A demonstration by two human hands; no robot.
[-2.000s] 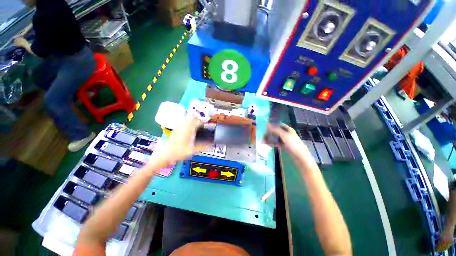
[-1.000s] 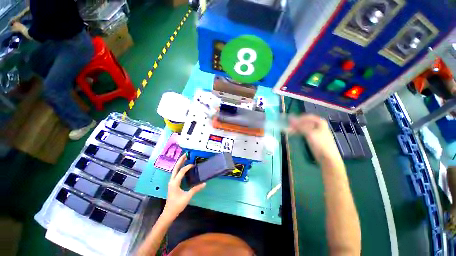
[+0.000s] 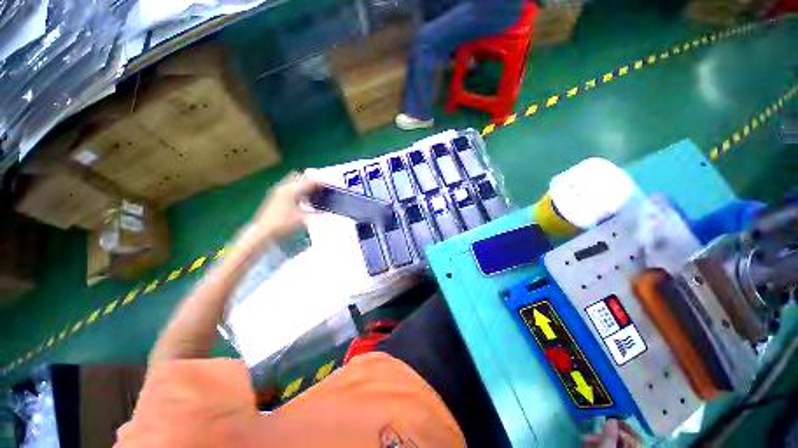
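My left hand [image 3: 287, 206] grips one end of a dark flat housing [image 3: 352, 206] and holds it above the tray [image 3: 331, 175]. The tray has rows of dark housings, and the held one hides part of them. My right hand [image 3: 612, 434] is cut off at the bottom edge, by the blue press base [image 3: 617, 394]; its fingers are small and blurred, so its grip cannot be told. The orange-brown nest [image 3: 658, 302] on the silver base plate [image 3: 573, 271] bears another dark housing [image 3: 700, 337].
A smartphone-like dark blue object [image 3: 509, 249] and a white-topped yellow round container [image 3: 591, 192] are on the teal bench [image 3: 481, 350]. White sheeting [image 3: 289, 302] lies beside the tray. Cartons [image 3: 166, 131], a red stool [image 3: 512, 66] and a seated person's legs [image 3: 429, 61] are beyond.
The view has swung left. My left hand has carried its housing from in front of the press to above the tray. My right hand is now at the bottom edge; a housing rests in the nest.
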